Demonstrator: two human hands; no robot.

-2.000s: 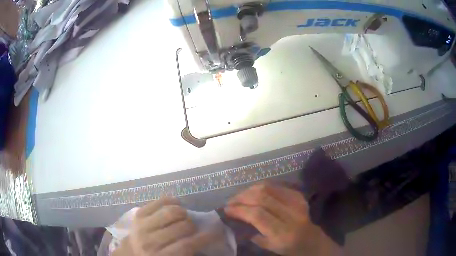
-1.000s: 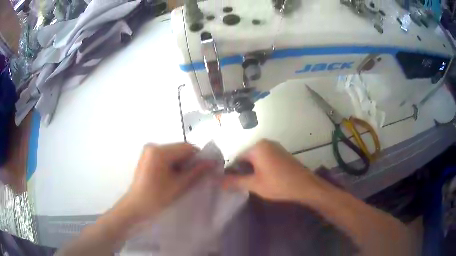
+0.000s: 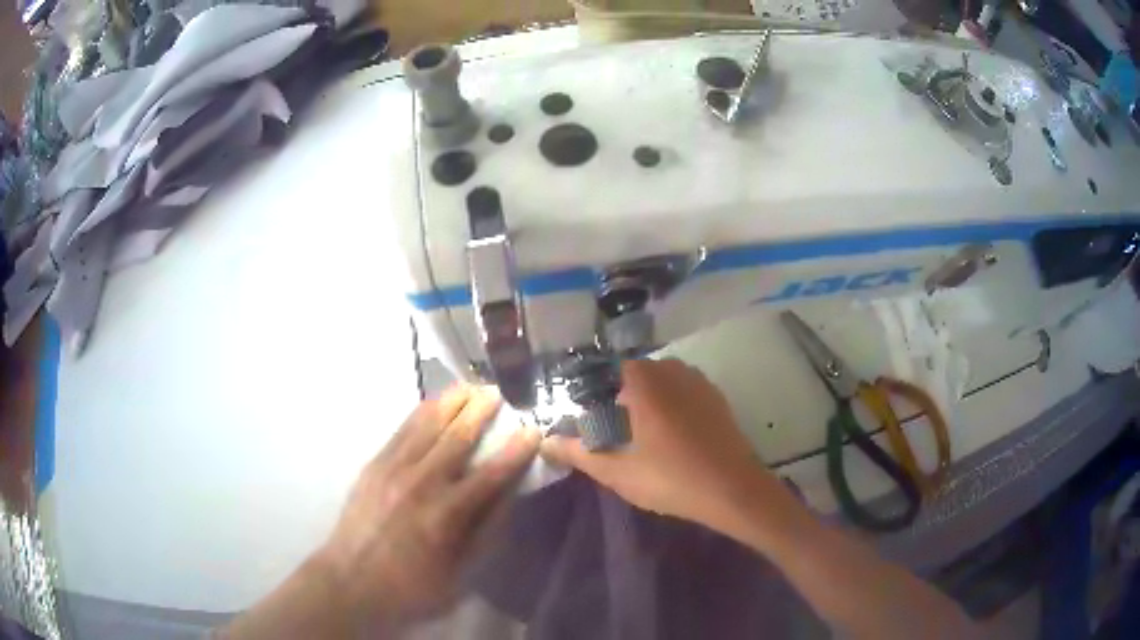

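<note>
The garment panels, pale lilac-grey and dark purple-grey, run from the needle area down over the table's front edge. My left hand lies flat on the pale cloth, left of the needle, fingertips near the presser foot. My right hand is at the right of the needle, partly behind the dark ribbed tension dial, with its thumb and fingers on the cloth edge. The presser foot and needle are brightly lit; the exact seam position is hidden by the fingers and the glare.
The white machine head spans the top and right. Tailor's scissors lie right of my right hand. White scraps lie behind them. A bundle of cut pieces is at the far left. A measuring tape strip runs along the front edge.
Both hands have moved from the front edge up to the needle with the cloth. The left hand has flattened onto it. The view has shifted, showing more of the machine's top.
</note>
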